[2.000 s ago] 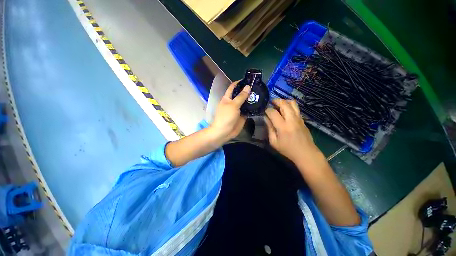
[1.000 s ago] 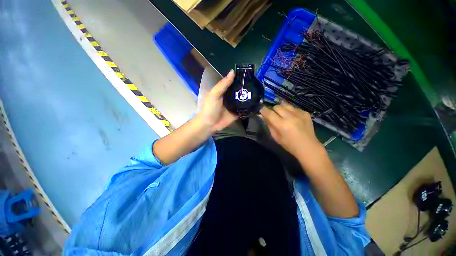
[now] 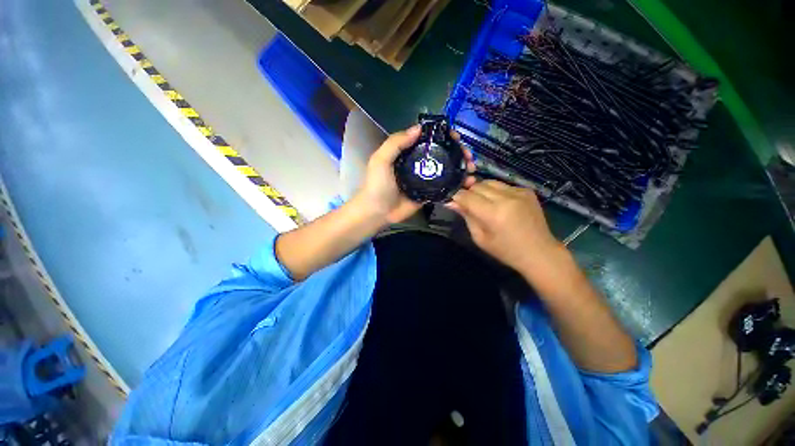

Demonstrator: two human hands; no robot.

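A round black ear cup housing [image 3: 429,167] with a white marking in its middle and a block-like arm at its top is above my lap. My left hand [image 3: 388,177] grips it from the left side, with fingertips showing at its right edge. My right hand [image 3: 501,214] is at the lower right rim, thumb and fingers pinched together there. Whether a thin lead is between those fingers is too small to tell. The underside of the ear cup is hidden.
A blue tray [image 3: 473,63] heaped with thin black leads [image 3: 584,122] lies on the dark-green bench. Cardboard sheets [image 3: 370,26] are at the top. Ear cups with leads [image 3: 757,327] lie on a tan board [image 3: 710,357] at lower right. A deeper blue bin [image 3: 301,91] is left of the bench edge.
The view has shifted slightly. The ear cup has turned more upright than two seconds ago, and my left fingertips now show at its right edge. My right fingers have closed in on its lower right rim.
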